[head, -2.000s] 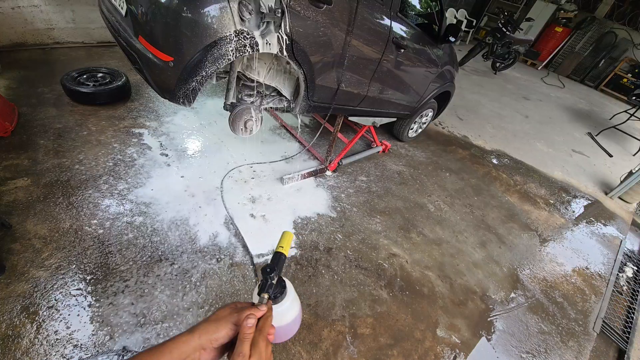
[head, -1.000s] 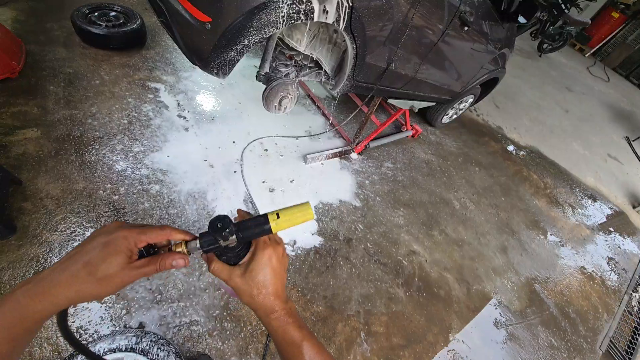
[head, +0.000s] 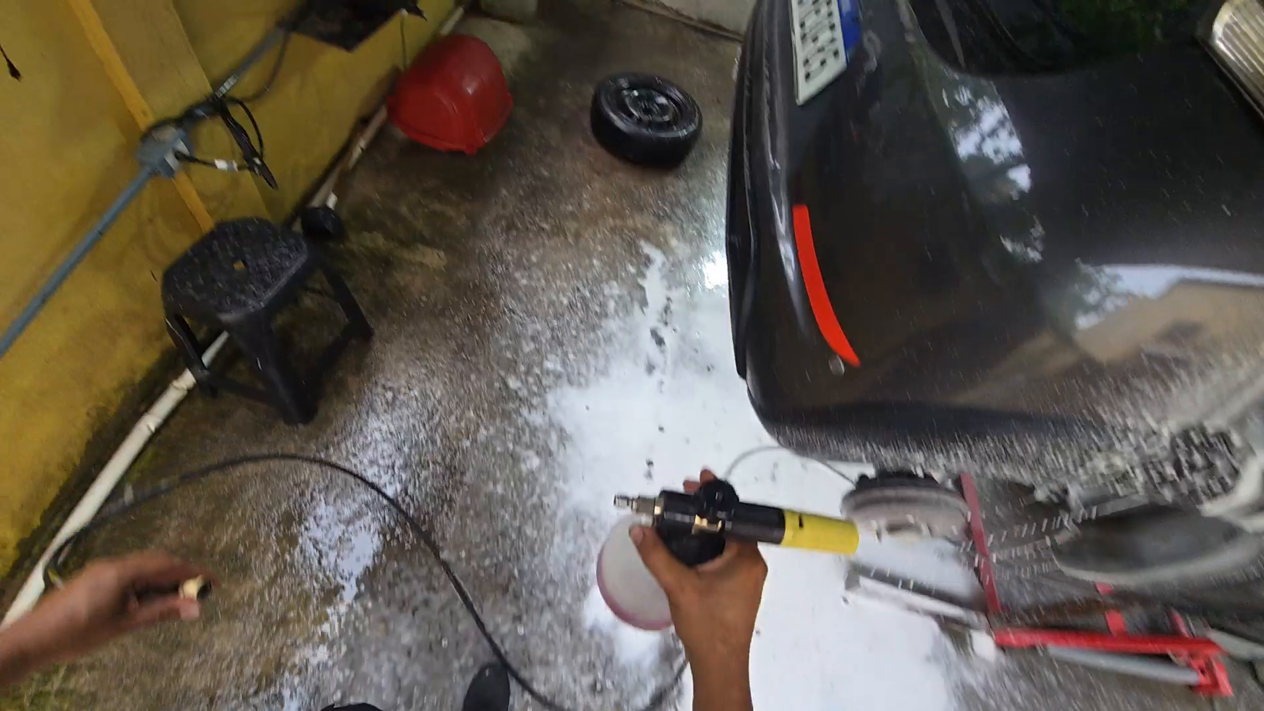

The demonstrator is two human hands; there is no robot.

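Note:
My right hand [head: 716,592] grips the black neck of a foam cannon [head: 691,518] with a yellow nozzle and a translucent bottle of pinkish liquid. The nozzle points right, toward the car, and its metal inlet plug faces left with nothing attached. At lower left, my left hand [head: 118,602] holds a brass coupling [head: 196,589] in its fingertips, well apart from the cannon. A black hose [head: 415,533] curves over the wet floor from near my left hand. To the right stands a dark car [head: 938,326] with foam on its lower edge, a brake disc [head: 907,506] exposed.
A black plastic stool [head: 242,267] stands by the yellow wall [head: 59,227]. Farther back are a red plastic container [head: 452,94] and a wheel [head: 647,118] lying flat. A red jack [head: 1106,640] sits under the car. White foam [head: 652,415] spreads over the floor.
My left hand has come away from the foam cannon's inlet and moved left with the brass coupling. The cannon stays in my right hand. The view has swung left toward the yellow wall.

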